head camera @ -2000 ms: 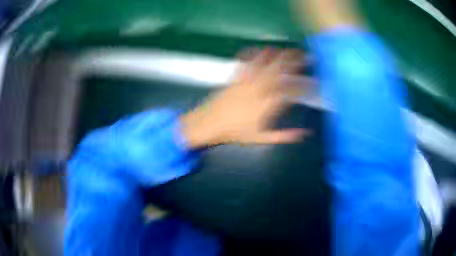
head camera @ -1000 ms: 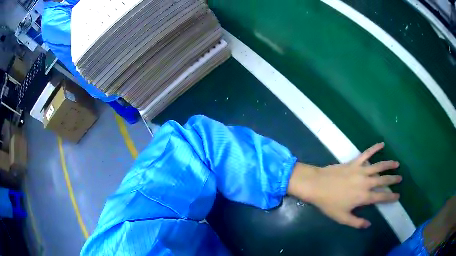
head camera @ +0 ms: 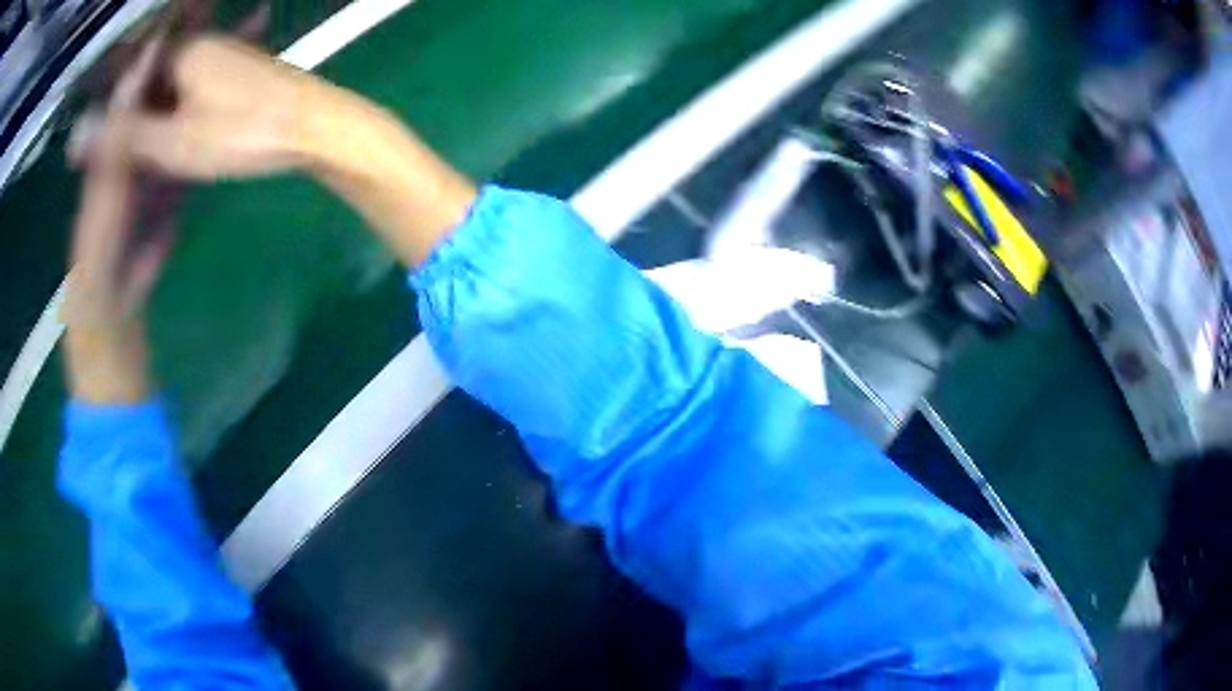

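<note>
My left hand and my right hand meet at the upper left, above the green conveyor belt. Both are blurred. The right fingers overlap the left hand, and their exact pose cannot be told. No workpiece shows in either hand. The bright blue smock sleeves reach in from the lower left and lower right, with gathered cuffs.
White conveyor rail runs diagonally beside the dark green mat. Right of it lie crumpled white wipes, a looped pale hose, blue-handled pliers and a yellow label. A white machine stands at the right edge.
The view has swung right, from the stacked trays and floor to the wipes and pliers. My left hand, spread over the rail before, now meets my right hand above the belt.
</note>
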